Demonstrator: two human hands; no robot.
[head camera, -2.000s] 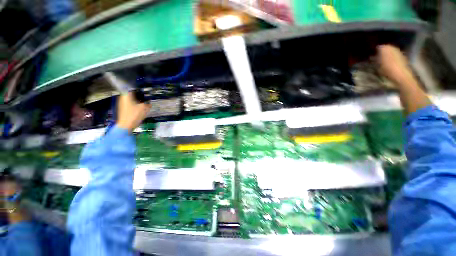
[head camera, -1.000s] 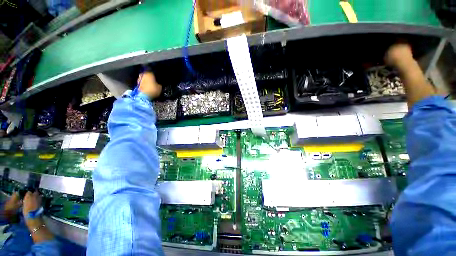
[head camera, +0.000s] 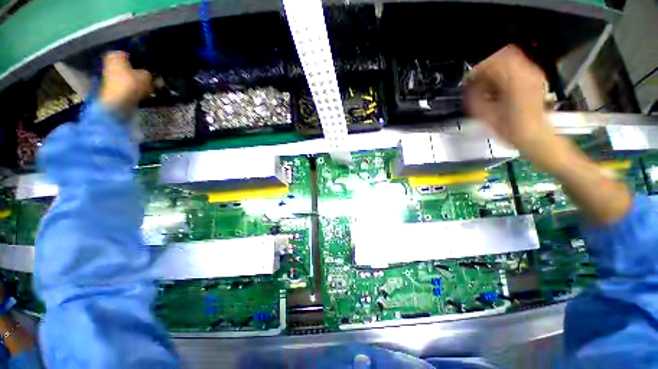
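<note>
Green circuit boards lie side by side in front of me, with long flat heat sinks and finned heat sinks above yellow strips. My left hand is at the bins under the shelf on the left, fingers raised; what it holds cannot be told. My right hand is blurred, curled, in front of the right-hand bins and above the board's far edge; its fingertips and anything in them cannot be made out.
Black bins hold silver parts, yellow-marked parts and black parts. A perforated white strip hangs over them. The conveyor rail runs nearest me. Another person's arm is at lower left.
My right hand has come back from the far right bin, towards me and left. My left hand has moved slightly up among the left bins. The view has shifted, and the cardboard box has left it.
</note>
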